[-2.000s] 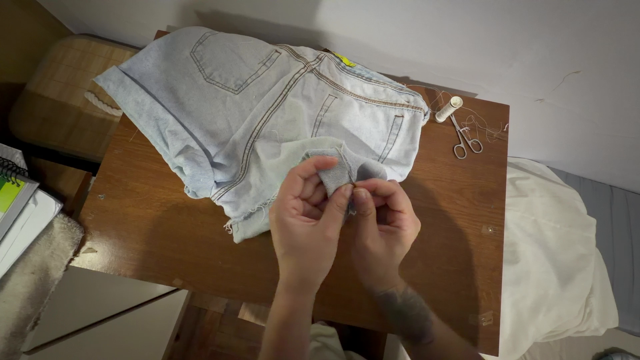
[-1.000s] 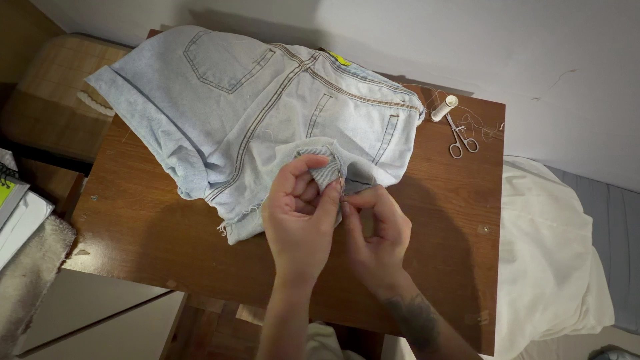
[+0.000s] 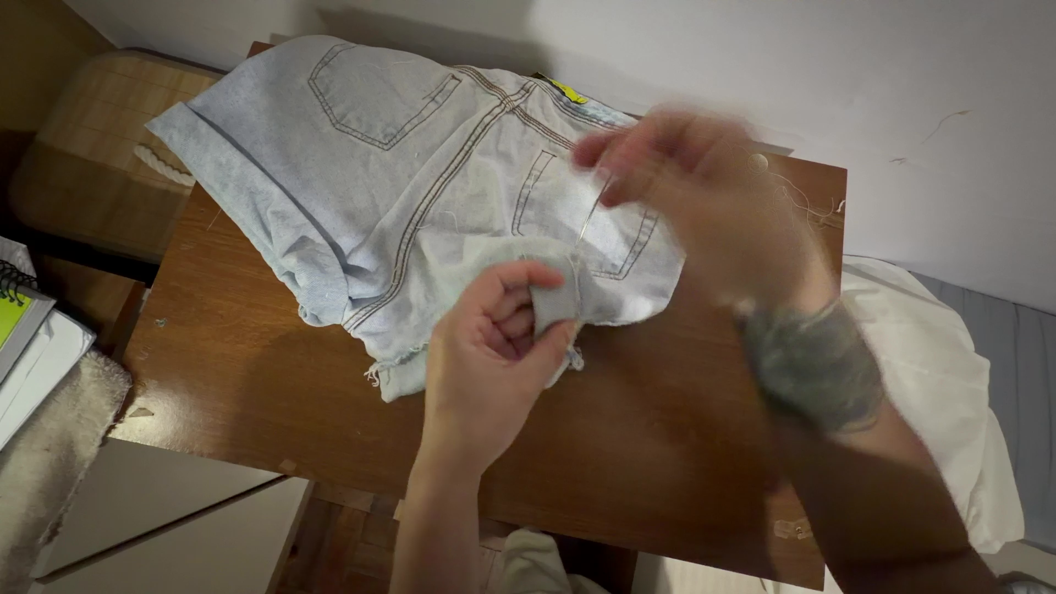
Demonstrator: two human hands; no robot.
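Light-blue denim shorts [image 3: 462,181] lie on a brown wooden table, back pockets up. My left hand [image 3: 503,355] pinches a folded piece of the denim near the frayed leg hem, thumb against fingers. My right hand [image 3: 685,181], blurred, is raised above the right back pocket with thumb and fingers together. A thin thread [image 3: 591,216] runs from its fingertips down to the cloth by my left hand; whether a needle is between those fingers cannot be told. A thread spool's end [image 3: 759,163] shows just beyond my right hand, with loose thread beside it.
The wooden table [image 3: 330,412] meets a pale wall at the back. White fabric [image 3: 924,396] hangs at its right side. A spiral notebook [image 3: 25,330] and a furry cover [image 3: 66,445] are at the left, with a wooden-topped seat [image 3: 99,132] behind them.
My right hand has moved up and to the right, away from my left hand, and a thread now stretches between them. The scissors-like tool seen by the spool earlier is now hidden.
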